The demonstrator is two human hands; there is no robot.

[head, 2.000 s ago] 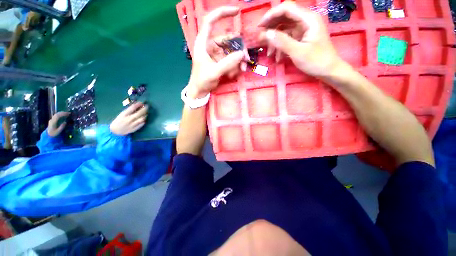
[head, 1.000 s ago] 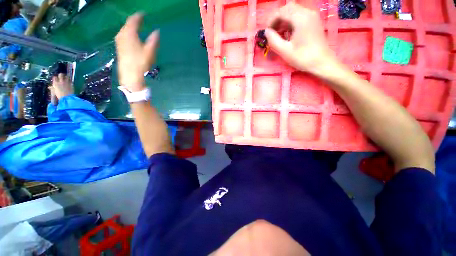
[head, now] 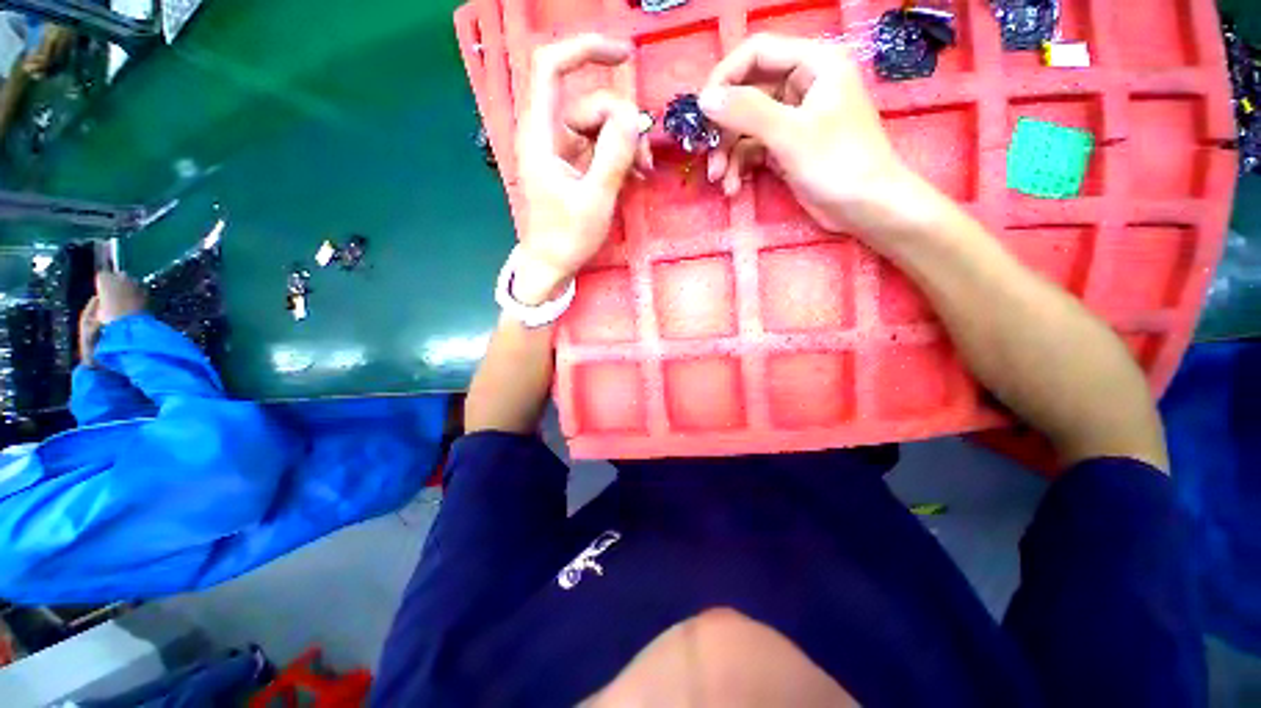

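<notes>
A red compartment tray with square pockets lies in front of me. My right hand holds a dark wired component between thumb and fingers above the tray's upper left pockets. My left hand is just left of it, thumb and forefinger pinched together at a tiny pale piece, perhaps a wire end. Whether that piece joins the clump cannot be told. Short yellowish leads hang below the clump. Dark clumps with a silvery sheen lie in the tray's upper pockets.
A green pad fills one right pocket. Small parts with pale tags lie on the green bench at left. A coworker's blue sleeve and hand are at far left, by dark speckled sheets. A black heap is at the right edge.
My left hand has come back from over the bench at left to the clump in my right hand. Several small parts now lie on the bench. The coworker's hands have drawn back left.
</notes>
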